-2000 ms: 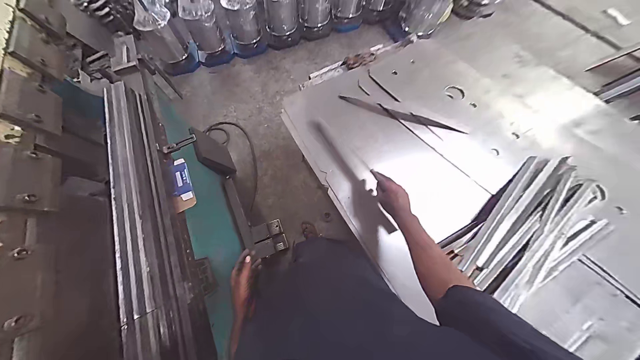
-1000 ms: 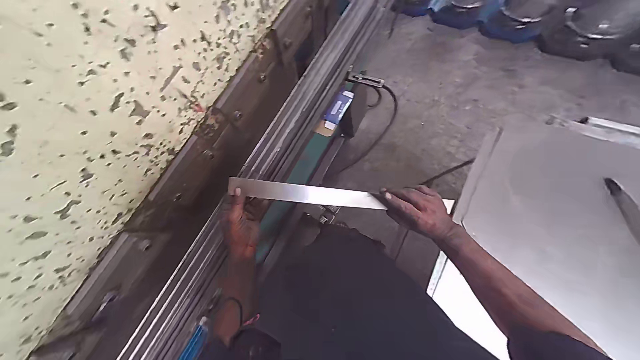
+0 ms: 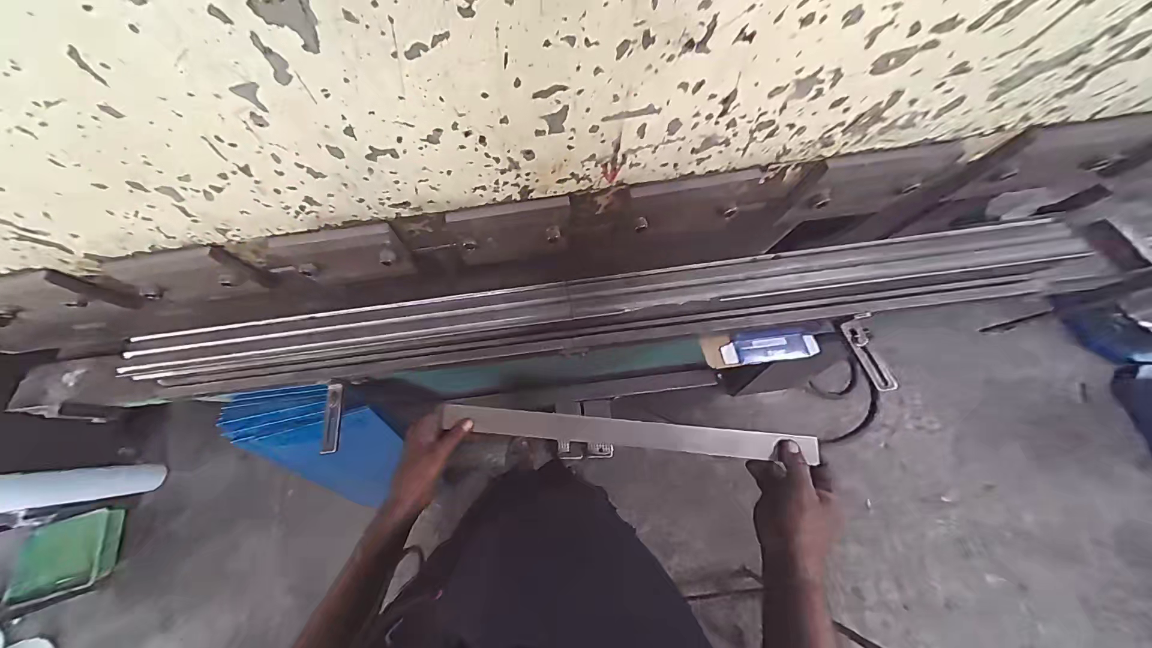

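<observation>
A flat sheet-metal strip point(image 3: 621, 432) is held nearly level across the front of my body, its right end slightly lower. My left hand point(image 3: 430, 454) pinches its left end with the thumb on top. At the other end, my right hand point(image 3: 796, 504) grips the strip, thumb over the upper face and fingers beneath. Beyond the strip lies the long grooved steel die point(image 3: 576, 315) of a press brake, apart from it. Above the die runs the row of bolted clamps point(image 3: 513, 236) under the machine's chipped, cream-painted ram point(image 3: 540, 99).
A blue and white box point(image 3: 769, 347) sits at the machine's front ledge. Blue sheets point(image 3: 351, 450) stand below the die at left, near a slotted metal bracket point(image 3: 333, 418). Another slotted bracket point(image 3: 868, 353) and a black cable are at right. A green container point(image 3: 67, 556) is at lower left.
The view has turned from the sheet-covered table to the machine. Two seconds ago my left hand was off the strip; now both hands hold it, one at each end.
</observation>
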